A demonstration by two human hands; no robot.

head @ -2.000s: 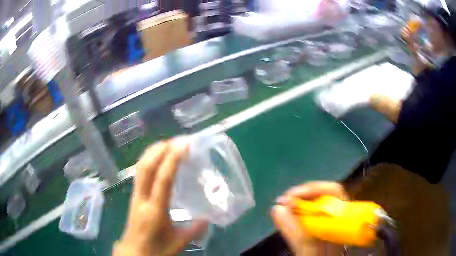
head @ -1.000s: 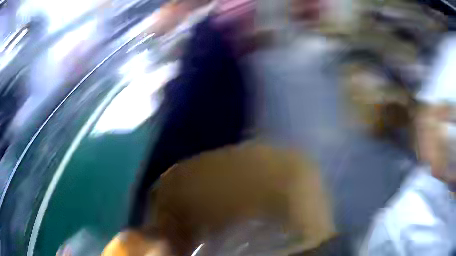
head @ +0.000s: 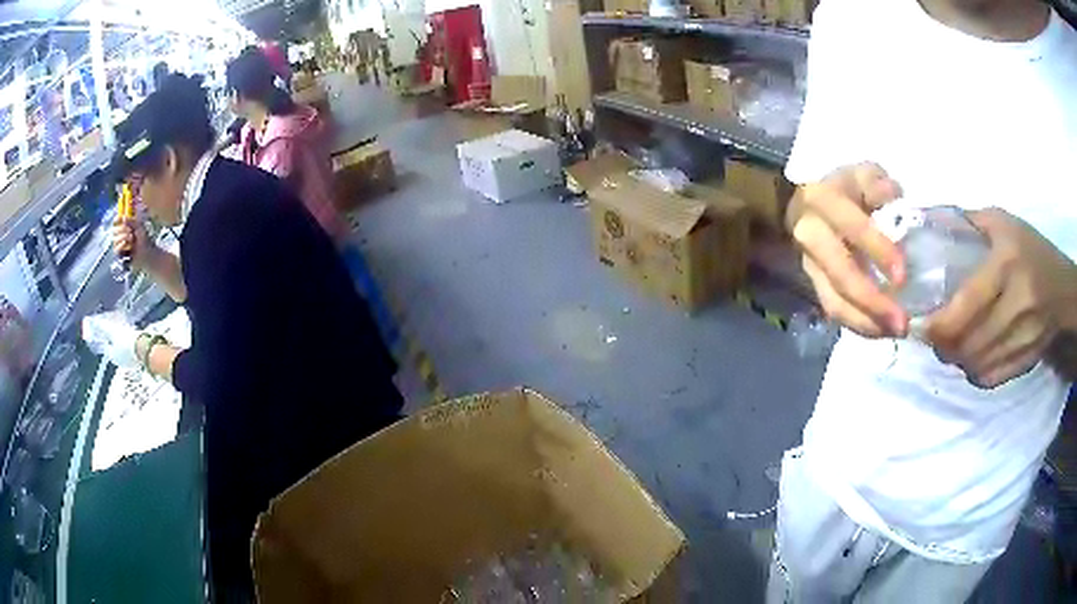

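Neither of my hands shows in the head view. Nearest in front of me is a large open cardboard carton (head: 591,454) at the bottom centre, with clear plastic boxes (head: 532,576) lying in its bottom. At the right, a standing person in a white T-shirt (head: 909,437) holds a clear plastic box (head: 941,260) with a white piece on it in both hands. A thin white cord (head: 752,514) hangs beside that person's leg. The screwdriver I held earlier is out of view.
The green bench (head: 139,531) runs along the left, with a white paper sheet (head: 136,413). A person in dark clothes (head: 278,319) works there with an orange-yellow tool. A flapped carton (head: 673,242), a white carton (head: 510,164) and shelving (head: 697,125) stand behind on the grey floor.
The view has swung right, from the bench to the aisle, and is sharper. My hands, the clear box and my orange-yellow screwdriver have left the picture. The carton and standing person now show clearly.
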